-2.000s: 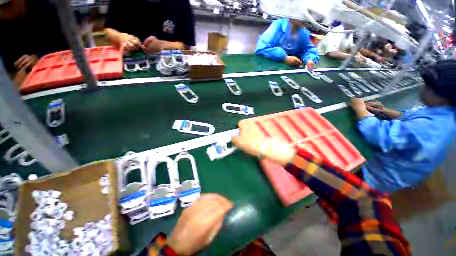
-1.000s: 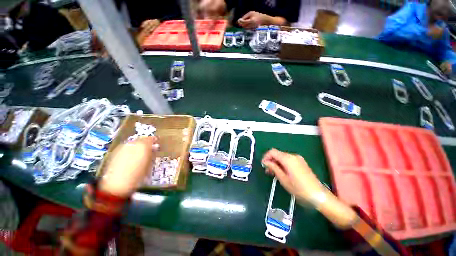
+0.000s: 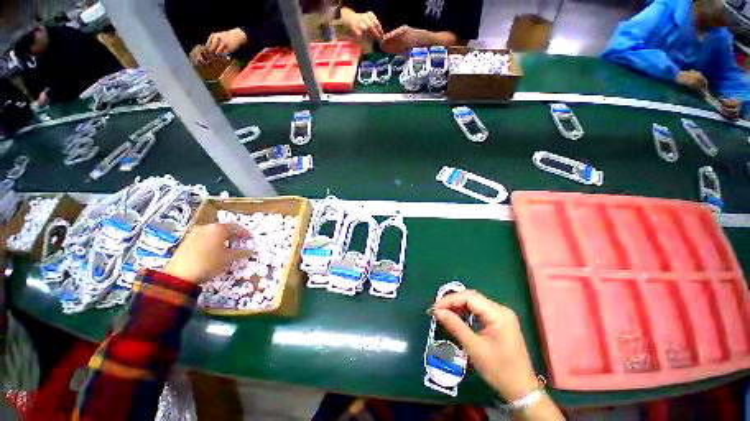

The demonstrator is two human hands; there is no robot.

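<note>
My left hand is in the cardboard parts box, its fingertips among the small white fittings. Whether it grips one cannot be made out. My right hand is over the upper part of a white oval frame lying on the green bench, thumb and forefinger pinched. Something very small seems to be at its fingertips, too small to name. The frame's blue-banded wide end points toward me. Three groups of stacked frames stand right of the box.
A red compartment tray lies at right, with tiny pieces in near compartments. A pile of frames lies left of the box. A metal upright rises at left. Frames lie on the conveyor belt. Several people sit across it.
My right hand has moved down and slightly right over the frame. My left hand remains at the box, which now shows many more fittings spread inside. Belt frames have shifted slightly right.
</note>
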